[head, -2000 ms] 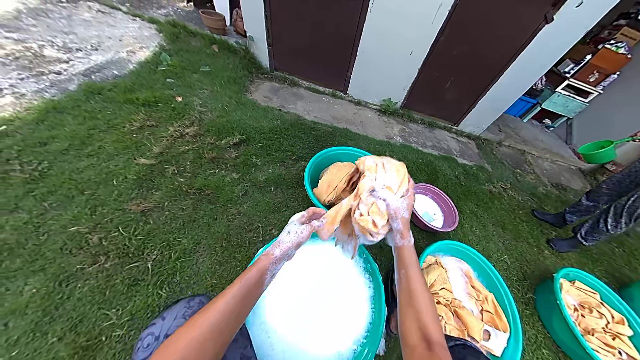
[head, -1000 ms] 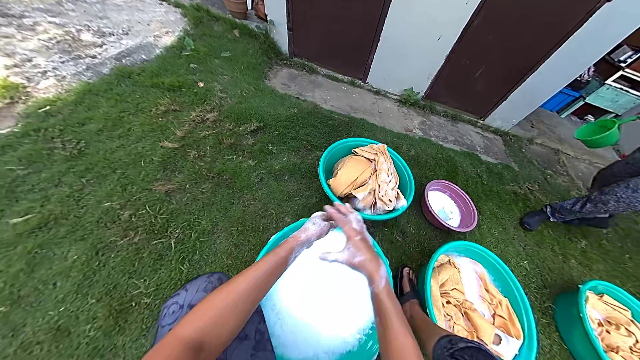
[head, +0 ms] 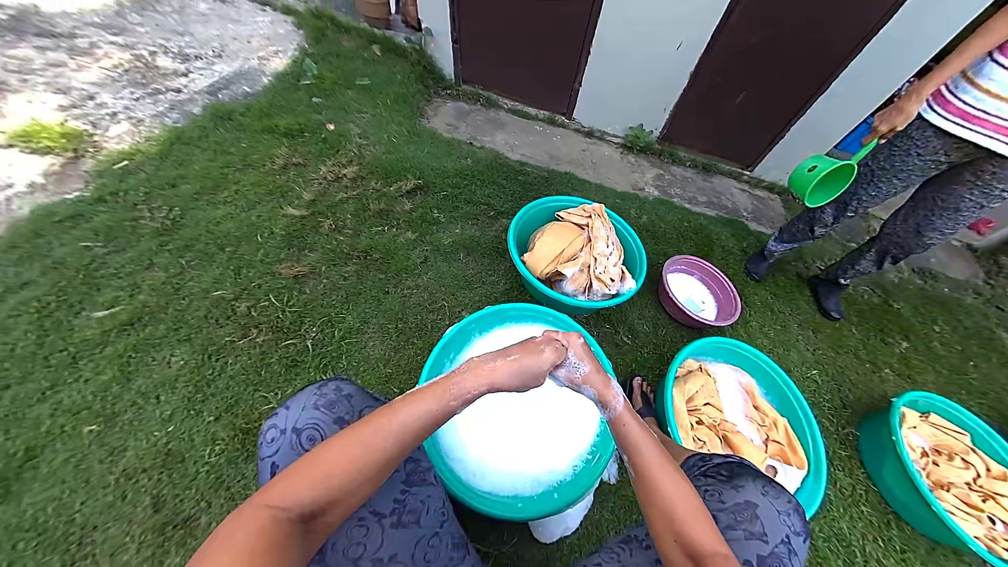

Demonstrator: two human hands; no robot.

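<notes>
My left hand [head: 526,363] and my right hand [head: 581,367] meet above the far right part of a teal plastic basin [head: 512,510] full of white suds. Foam clings to my right hand and wrist. The fingers of both hands are curled against each other; whether anything thin is between them cannot be told. Just beyond, another teal basin [head: 521,228] holds a soapy heap of tan cloth [head: 579,250]. To the right of my hands, a third teal basin [head: 813,465] contains tan cloth with suds.
A purple basin [head: 728,303] with suds sits on the grass at right. Another teal basin [head: 886,472] of tan cloth stands at far right. A person [head: 929,173] stands upper right, holding a green dipper [head: 819,179]. A concrete strip [head: 543,150] runs along the wall.
The bundle of tan cloth held two seconds ago lies in the far basin. My hands, apart over the suds one second ago, have come together. The person with the dipper has come further into view.
</notes>
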